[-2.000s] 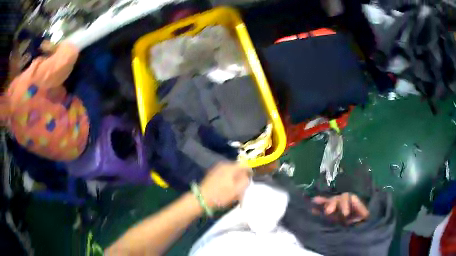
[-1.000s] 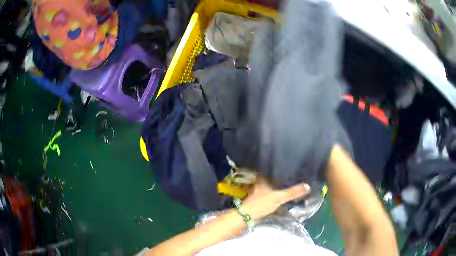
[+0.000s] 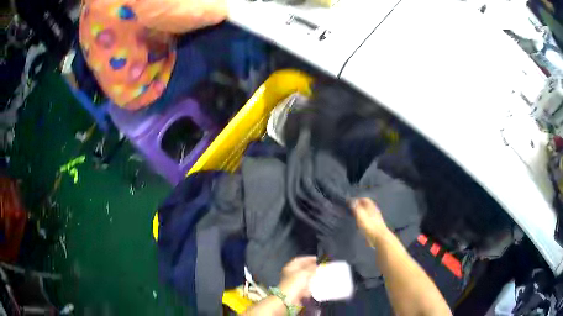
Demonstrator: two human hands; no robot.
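Note:
Grey garment pieces (image 3: 265,216) with navy parts (image 3: 179,241) lie heaped in and over the yellow basket (image 3: 237,133). My right hand (image 3: 369,221) is on the grey cloth at the right of the heap, its fingers closed on a fold. My left hand (image 3: 299,279), with a thin green band at the wrist, is low at the near end of the basket. A small white piece (image 3: 331,281) lies against its fingers; whether it is gripped is unclear from the blur.
A white machine table (image 3: 426,68) edges the basket's far right side. A purple stool (image 3: 148,133) and a person in orange patterned clothing (image 3: 126,55) are at the upper left. A dark stool seat with red slots (image 3: 443,262) is at the lower right. Scraps litter the green floor (image 3: 92,228).
The grey cloth raised by my right hand has come down onto the basket heap. The view has shifted, showing more white table. The white piece now shows at my left hand.

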